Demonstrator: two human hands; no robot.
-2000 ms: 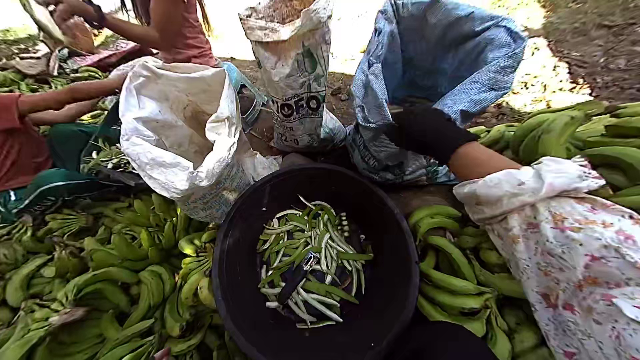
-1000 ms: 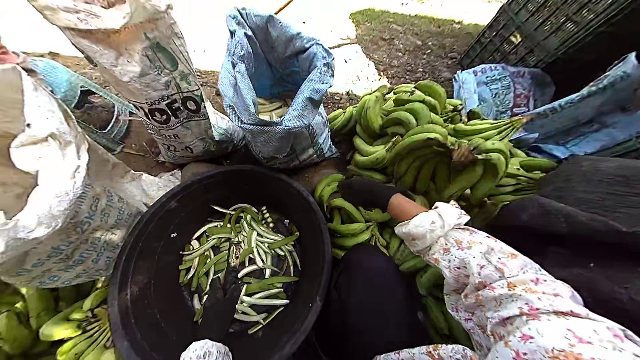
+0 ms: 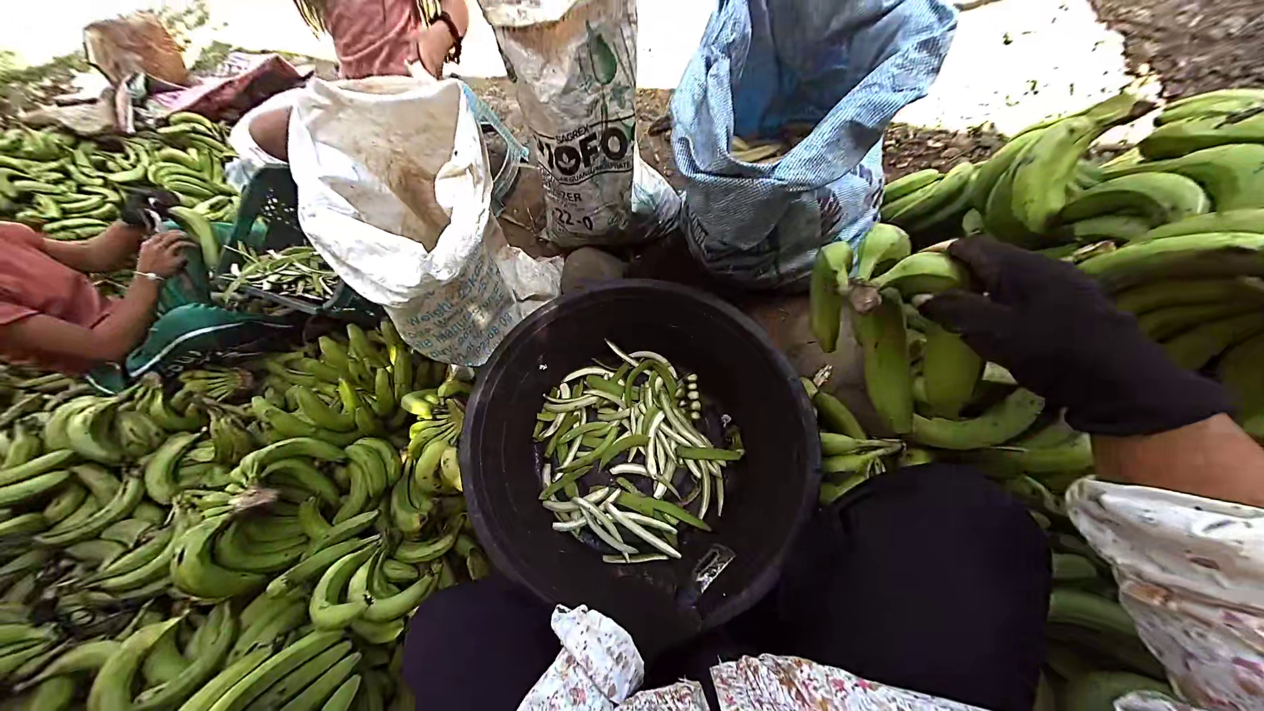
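In the head view, my right hand [image 3: 1062, 331], in a black glove, grips a small bunch of green bananas [image 3: 894, 351] by one of its fruits, just right of the tub. My left hand [image 3: 657, 617], also dark-gloved, blends into the lower wall of a round black tub [image 3: 805, 454]; its fingers are hard to make out. Beside it is a small shiny metal piece [image 3: 713, 568], perhaps a blade; whether my left hand holds it cannot be told. Green and whitish peel strips [image 3: 632, 444] lie in the tub.
Piled green bananas [image 3: 286, 543] fill the left, with more bananas [image 3: 1136, 197] at right. Behind the tub stand a white sack [image 3: 395, 188], a printed sack [image 3: 583, 128] and a blue woven sack [image 3: 790, 188]. A co-worker's hands [image 3: 163, 247] hold a banana at far left.
My right hand has gone from the blue sack to the bananas at right, and now holds a bunch up beside the tub. The view has swung right and back.
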